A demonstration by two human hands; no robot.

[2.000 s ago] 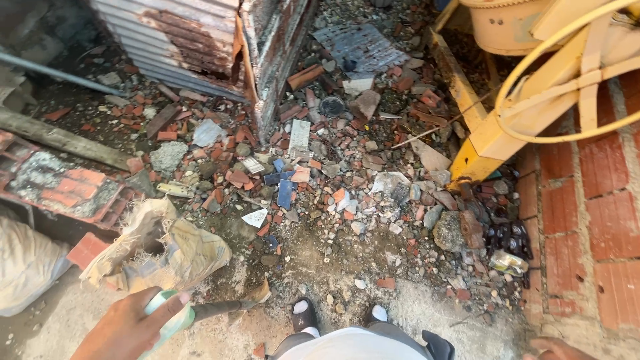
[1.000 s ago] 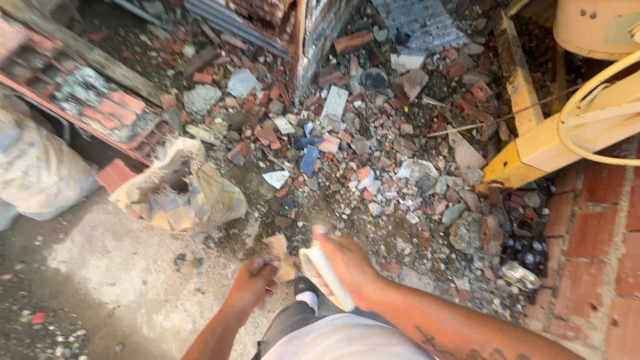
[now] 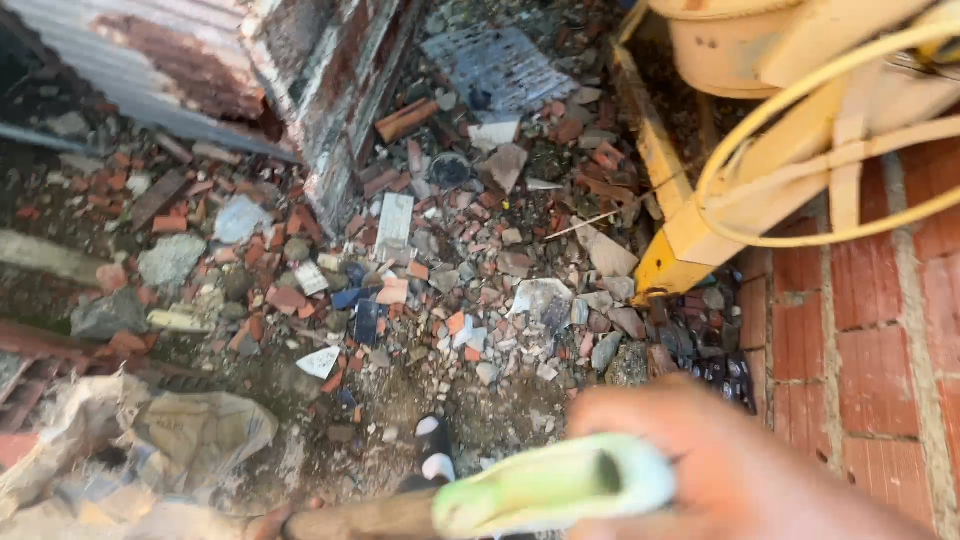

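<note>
My right hand (image 3: 697, 457), large and blurred at the lower right, is closed around the pale green D-shaped grip (image 3: 555, 484) of a tool. From the grip a wooden shaft (image 3: 360, 519) runs left along the bottom edge; the tool's working end cannot be made out. A small reddish-brown shape lies by the shaft's left end, too blurred to tell whether it is part of my left hand. Just left of there, an open, torn woven sack (image 3: 202, 435) stands on the ground. Broken brick and stone rubble (image 3: 480, 300) covers the ground ahead, with a white tile shard (image 3: 319, 363) among it.
Rusty corrugated metal sheet (image 3: 172, 67) stands at the upper left. A yellow metal machine frame (image 3: 675, 262) with a round hoop (image 3: 757, 238) juts in from the upper right, beside a red hollow-brick wall (image 3: 874, 382). My shod foot (image 3: 435, 450) is at the bottom centre.
The pale grip was in my left hand at the lower left two seconds ago; one second ago my right hand held it near the centre. Now it is at the lower right, closer to the camera.
</note>
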